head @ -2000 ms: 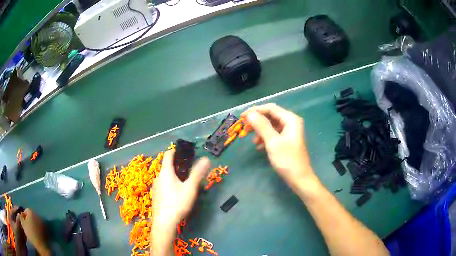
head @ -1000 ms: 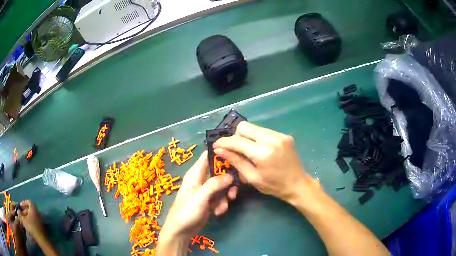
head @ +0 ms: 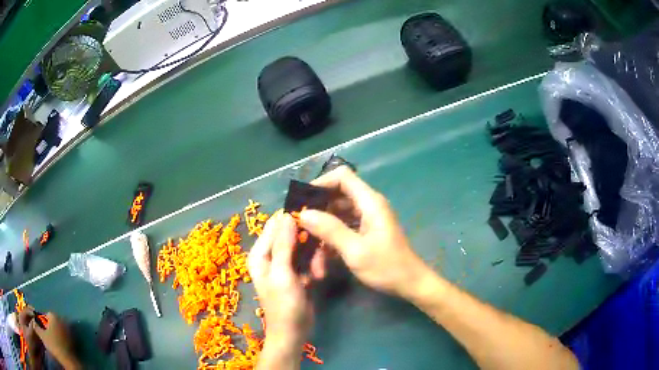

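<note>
A black housing [head: 309, 196] is held between my two hands near the middle of the view. My left hand [head: 278, 264] grips its left side. My right hand [head: 361, 235] holds it from the right, with the thumb pressed on it. A bit of orange [head: 302, 235] shows at my fingertips; the rest of the housing's inside is hidden by fingers. Another black part [head: 337, 163] shows just behind my right hand, mostly covered. A pile of orange clips [head: 206, 271] lies left of my left hand.
Black inserts [head: 535, 191] lie heaped at right beside a clear bag [head: 629, 173]; a blue bin [head: 621, 329] is at lower right. Black rounded units [head: 295, 97] and an orange-filled housing [head: 139, 204] lie beyond the white line. A pale-handled tool [head: 142, 260] and a neighbour's hands [head: 47, 332] are left.
The housing has come into both hands, and the loose orange pieces by my right hand are out of sight. The rounded units and the orange-filled housing beyond the line have shifted left.
</note>
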